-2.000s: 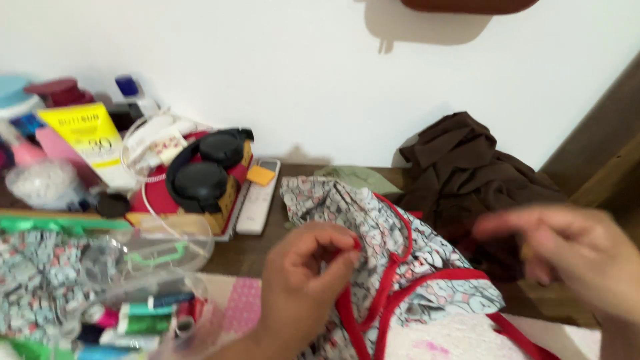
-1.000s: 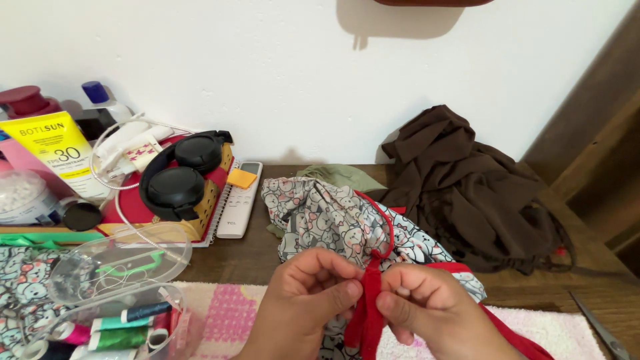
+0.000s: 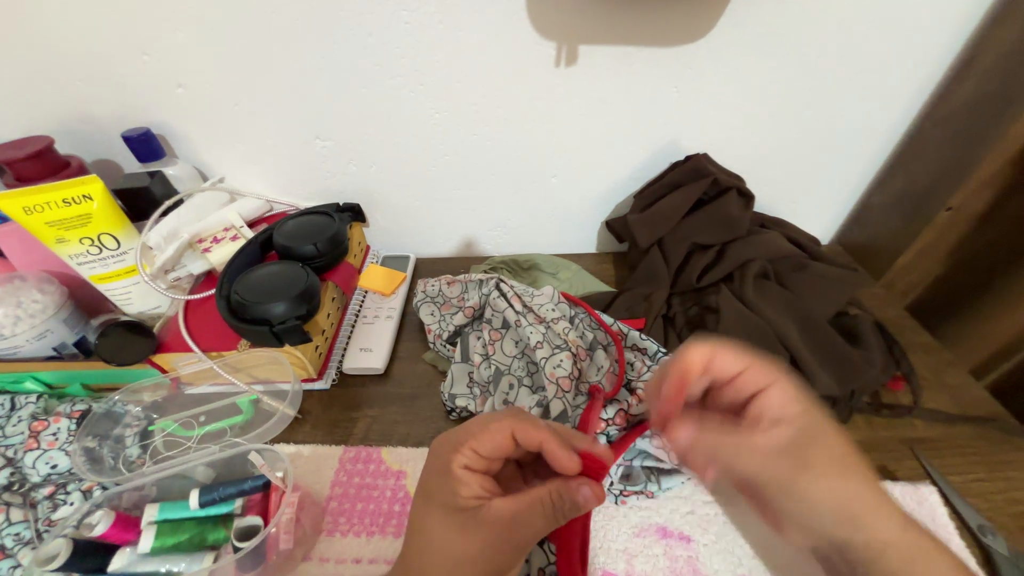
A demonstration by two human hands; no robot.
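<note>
My left hand (image 3: pixel 512 480) pinches a red fabric binding strip (image 3: pixel 594 464) between thumb and fingers, low in the middle of the view. My right hand (image 3: pixel 744 432), blurred, is up and to the right of it, its fingertips close together at the far end of a short red stretch; whether they grip it cannot be told. The strip belongs to a bear-print cloth (image 3: pixel 520 344) with red edging, bunched behind my hands. Any needle or thread between the fingers cannot be made out.
A clear tub of thread spools (image 3: pixel 184 528) and its lid (image 3: pixel 192 416) lie at left. Behind are headphones (image 3: pixel 276 276), a white remote (image 3: pixel 381 320) and a sunscreen tube (image 3: pixel 88 240). Brown cloth (image 3: pixel 736 264) lies back right, scissors (image 3: pixel 968 512) at right, a pink-and-white towel (image 3: pixel 372 496) beneath.
My hands were together on the red strip a second ago; my right hand has since moved up and right, away from my left. The left still pinches the red fabric.
</note>
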